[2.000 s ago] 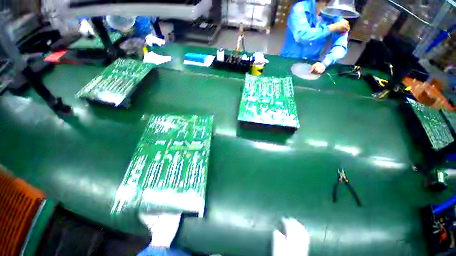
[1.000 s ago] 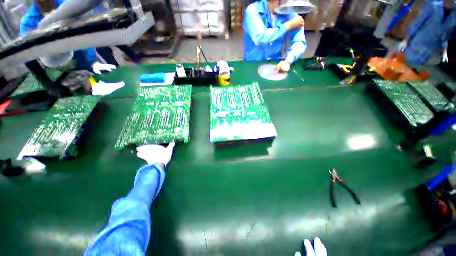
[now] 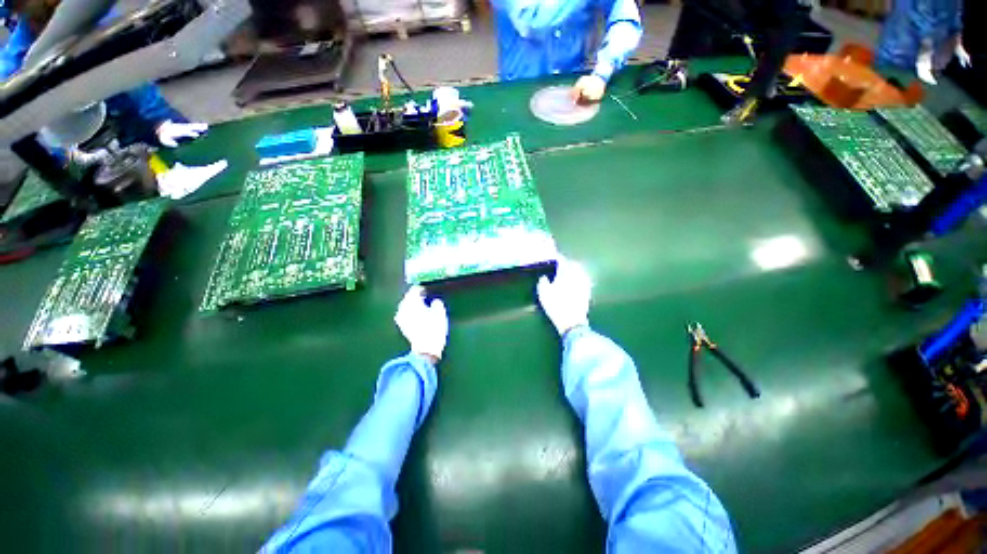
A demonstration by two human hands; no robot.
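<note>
A green printed circuit board [image 3: 476,208] lies on a dark foam pad at the middle of the green bench mat [image 3: 498,400]. My left hand [image 3: 422,322], in a white glove, is at its near left corner. My right hand [image 3: 565,294], also white-gloved, is at its near right corner. Both hands grip the near edge of the board or its pad; which of the two is hard to tell. The fingertips under the edge are hidden. A second circuit board [image 3: 290,229] lies to its left, and a third [image 3: 97,271] farther left.
Side cutters [image 3: 703,357] lie open right of my right arm. A black tool tray [image 3: 384,132] stands beyond the boards. A person in blue [image 3: 552,38] is across the bench. More boards [image 3: 866,157] and another tray [image 3: 939,395] are at right; a grey machine arm is upper left.
My left hand has left the near edge of the second board and moved right to the middle board. My right hand has come up from the bottom edge to that board's right corner.
</note>
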